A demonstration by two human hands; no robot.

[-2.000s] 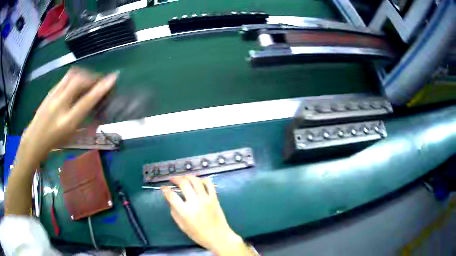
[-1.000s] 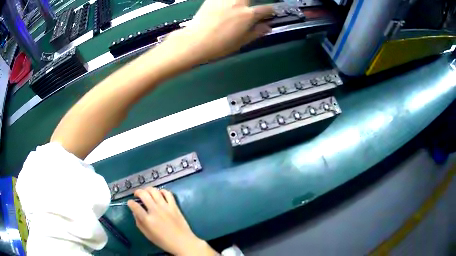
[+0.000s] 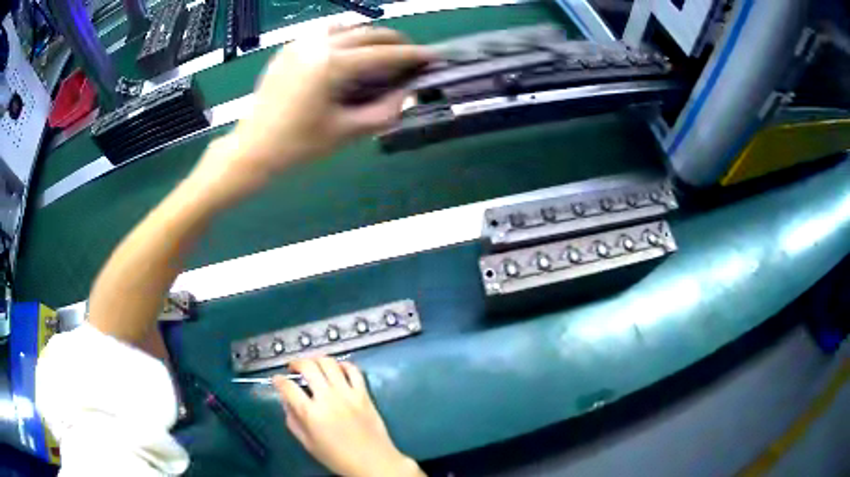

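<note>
My left hand (image 3: 326, 88) is raised over the far part of the bench and grips one end of a blurred grey bar (image 3: 503, 51) that points right. My right hand (image 3: 331, 410) is at the near side of another grey bar (image 3: 326, 334) with a row of round openings, which lies on the green mat. Its fingers hold slim silver tweezers (image 3: 250, 380), tips pointing left, alongside the bar. Part of the right fingers' grip is hidden.
Stacked bars (image 3: 578, 261) stand right of centre. A long white strip (image 3: 345, 252) crosses the mat. A dark pen tool (image 3: 233, 424) lies near left, a blue and yellow box (image 3: 35, 373) at the left edge. Dark bars (image 3: 154, 119) and a red bin (image 3: 73, 100) are farther off.
My left hand went from the left side to the far bars and now draws back left with a bar in it. My right hand stays by the near bar with the tweezers. The view has shifted.
</note>
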